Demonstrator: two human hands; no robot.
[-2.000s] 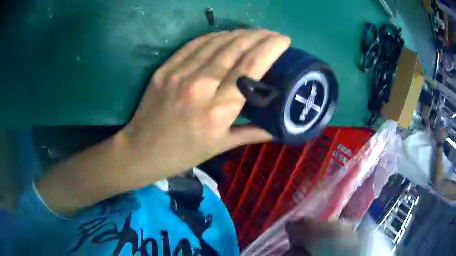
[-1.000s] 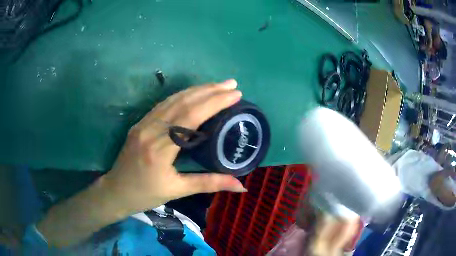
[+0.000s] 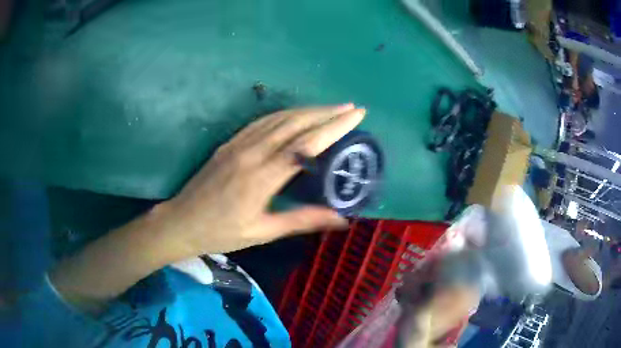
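Observation:
A dark cylindrical speaker [image 3: 351,175] lies on its side near the front edge of the green bench, its white-ringed black end facing right. My left hand [image 3: 252,180] is around it, fingers over the top and thumb along the lower side. The short black cord loop [image 3: 299,160] sticks out between thumb and fingers. My right hand [image 3: 449,312], blurred at the lower right, is closed around the handle of the white padded mallet [image 3: 519,241]. The mallet head is raised right of the speaker, apart from it; the handle is mostly hidden.
Black trim rings [image 3: 462,126] are heaped on the bench at right, beside an open cardboard box [image 3: 499,163]. A red slatted crate [image 3: 361,272] with crumpled clear plastic stands below the bench edge. A small black scrap [image 3: 259,88] lies beyond my left hand. A pale strip [image 3: 446,37] borders the bench.
The white mallet head has moved right, away from the speaker; it was out of view two seconds ago. The speaker and my left hand sit slightly further right and higher in view than a second ago.

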